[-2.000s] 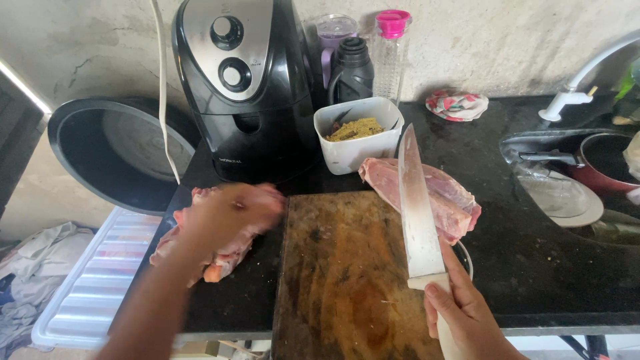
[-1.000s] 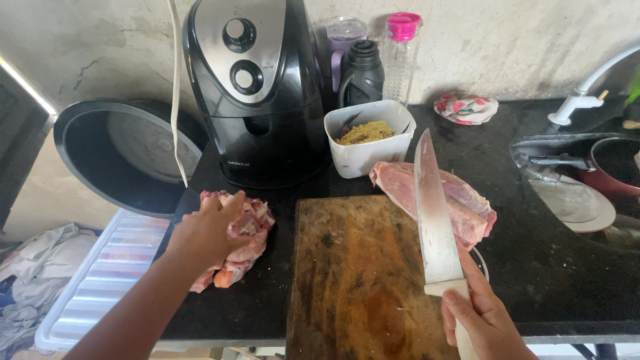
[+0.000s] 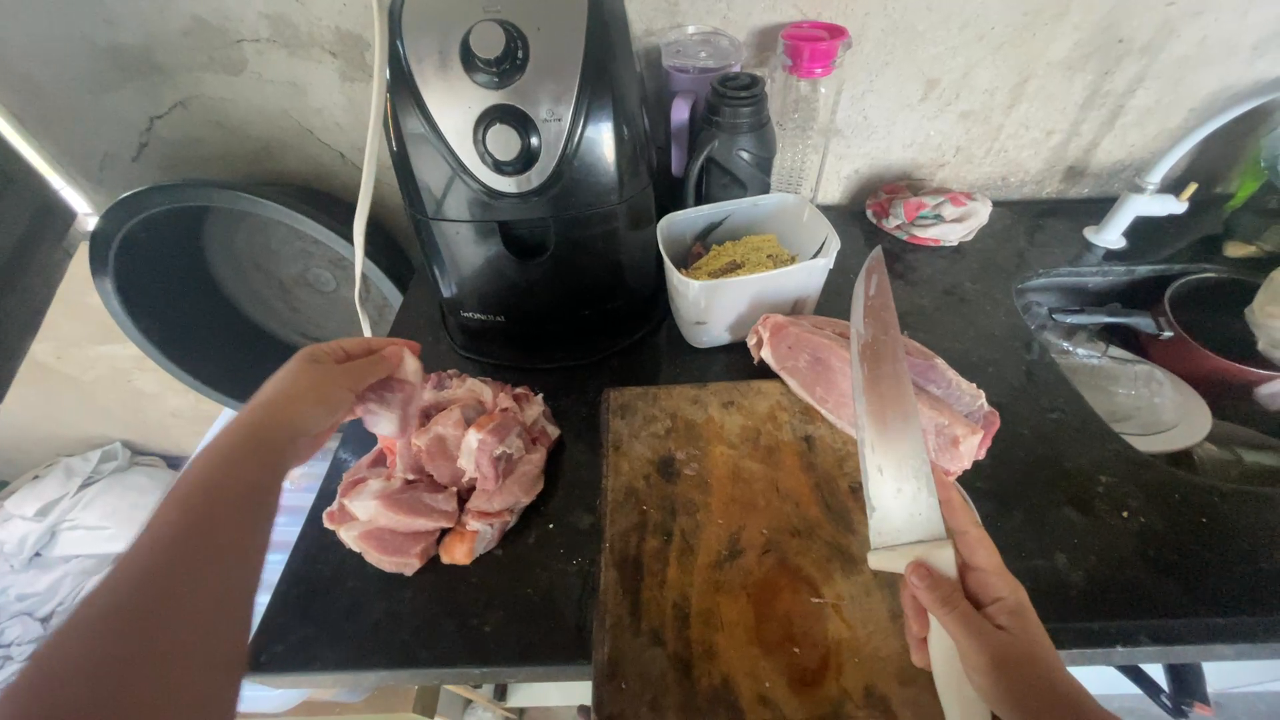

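My left hand [image 3: 335,385] pinches a piece of raw meat [image 3: 392,398] at the upper left side of a pile of cut raw meat [image 3: 430,510] on the black countertop. In my right hand [image 3: 975,600] is a kitchen knife [image 3: 893,430] by its white handle, blade pointing up and away. The blade passes in front of a larger slab of raw meat [image 3: 815,375], which lies by the upper right corner of the wooden cutting board [image 3: 730,550]. The board's surface is stained and wet-looking.
Behind the pile stands a black air fryer [image 3: 540,260], with a white container [image 3: 740,300] of yellowish crumbly food beside it. Bottles and a lilac cup [image 3: 690,70] stand by the wall. A black basin [image 3: 150,270] leans at left. A sink [image 3: 1040,290] with dishes is at right.
My left hand has moved from on top of the meat pile to its upper left side, and now a piece is between its fingers. The knife remains in my right hand.
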